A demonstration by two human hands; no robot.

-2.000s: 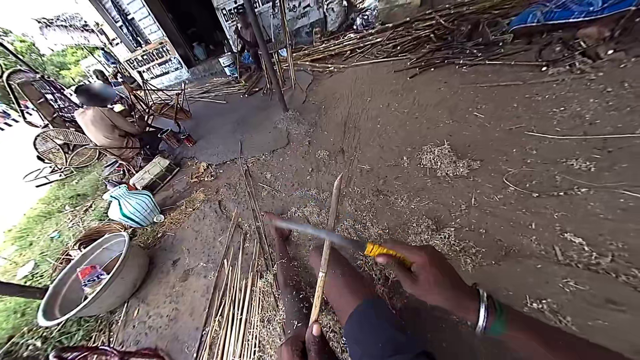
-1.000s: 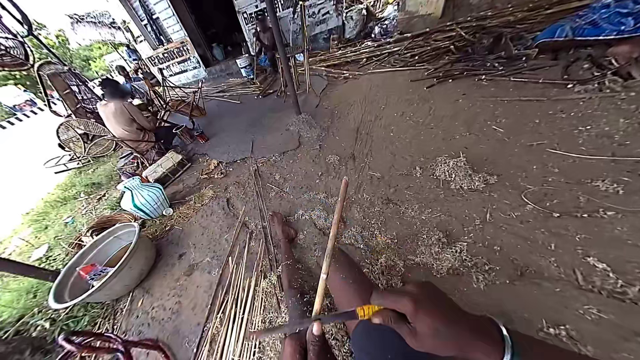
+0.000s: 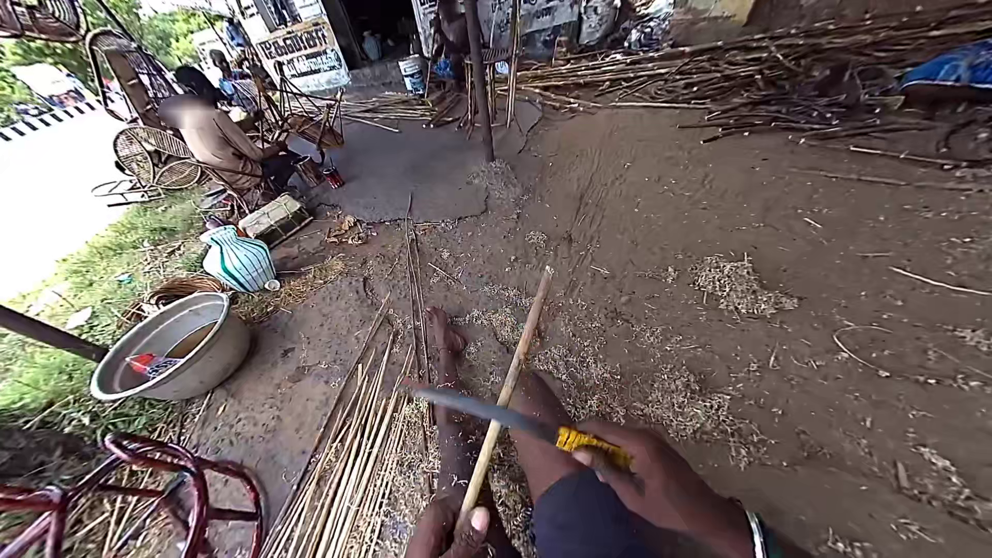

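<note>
My left hand (image 3: 457, 531), at the bottom edge, grips the lower end of a pale cane stick (image 3: 521, 360) that slants up and away over my legs. My right hand (image 3: 651, 473) is closed around the yellow-wrapped handle of a knife (image 3: 488, 409). The long blade lies across the stick around its middle and points left. Whether the edge touches the stick, I cannot tell. Thin split cane strips (image 3: 353, 457) lie on the ground left of my legs, and pale shavings (image 3: 573, 372) are scattered around my feet.
A metal basin (image 3: 232, 353) with water stands left, near a striped pot-shaped container (image 3: 236, 260). A red-brown frame (image 3: 194, 484) is at lower left. One person (image 3: 225, 143) sits beyond by cane furniture. A pole (image 3: 480, 93) and cane piles (image 3: 620, 77) stand or lie ahead.
Between the frames the knife moves down the stick close to my left hand, then back up to the stick's middle. Both hands keep their hold.
</note>
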